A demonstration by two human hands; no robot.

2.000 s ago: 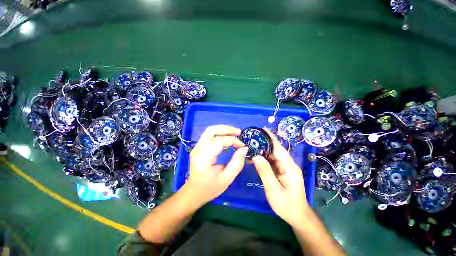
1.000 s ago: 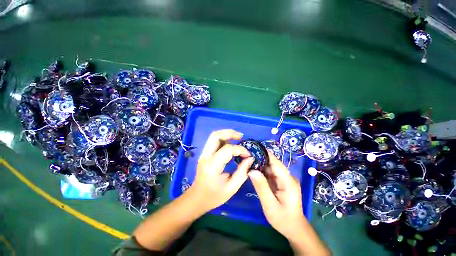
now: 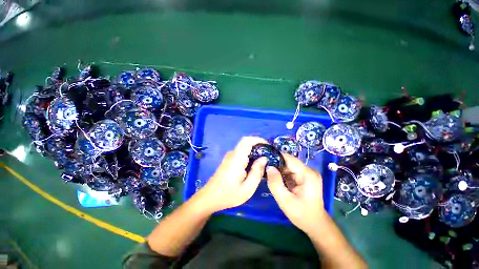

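A dark round motor unit point(image 3: 267, 156) with a speckled face is held between both bare hands above the blue parts tray point(image 3: 220, 123). My left hand point(image 3: 236, 176) grips its left side, thumb on the near face. My right hand point(image 3: 298, 189) grips its right side, thumb at the near edge. The fingers hide much of the unit. Small thin rings point(image 3: 266, 194) lie on the tray floor, partly hidden by the hands. Another speckled disc point(image 3: 287, 146) shows just behind my right hand, over the tray.
A large heap of speckled discs point(image 3: 138, 120) with white leads lies left of the tray. Another heap point(image 3: 375, 179) lies right, some discs overhanging the tray's rim. A dark pile with green tips point(image 3: 411, 128) is at far right. A light blue patch point(image 3: 97, 198) lies near the left heap.
My left fingers have closed further around the unit, and both thumbs now press on its near side. The far disc at the upper right has shifted right in view.
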